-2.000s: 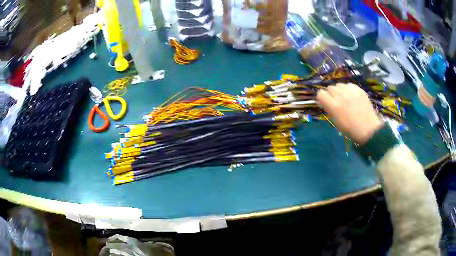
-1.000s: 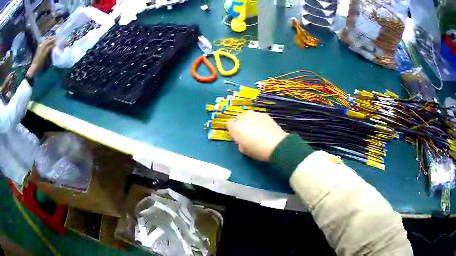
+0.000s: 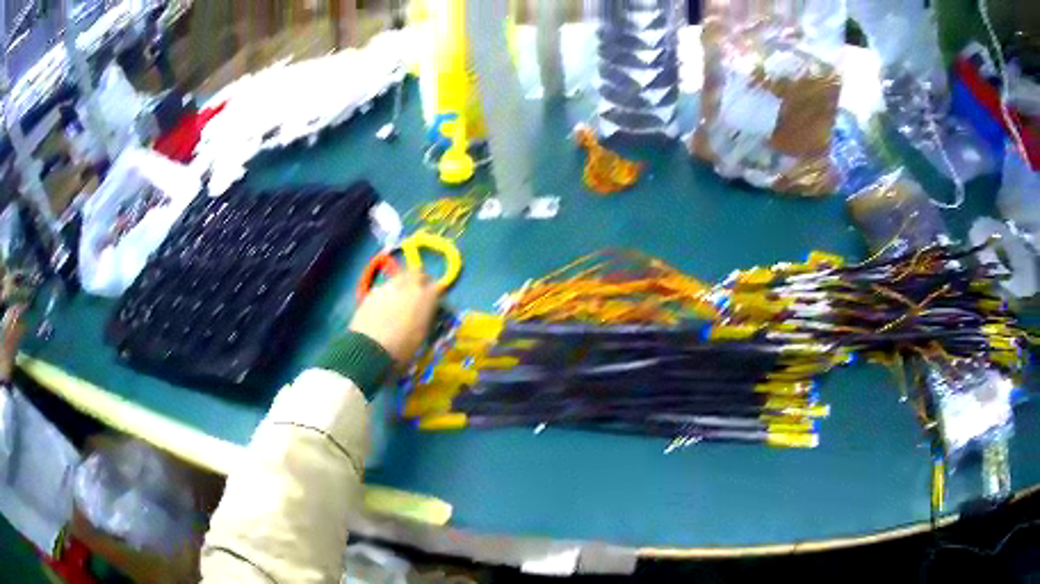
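The picture is blurred. My left hand [image 3: 399, 314], bare with a green cuff, reaches in from the lower left. It is at the scissors [image 3: 433, 262], over the lower part of their orange handle; the yellow handle shows behind it. My fingertips are hidden, so a grip cannot be told. Right of my hand lies a row of black cables [image 3: 616, 376] with yellow ends. Loose orange wires [image 3: 616, 285] lie behind them. A second pile of cables and wires [image 3: 890, 302] lies at the right. My right hand is not in view.
A black tray [image 3: 245, 280] lies left of the scissors. A metal post [image 3: 502, 126], a small orange wire bundle [image 3: 608, 165] and bagged wires [image 3: 776, 108] stand or lie behind. A clear bag [image 3: 969, 405] is at the right. Another person's hand shows at the left edge.
My right hand, at the cables' left ends a second ago, has left the picture. My left hand has come in at the scissors. The view has shifted, and the cable row lies much as before.
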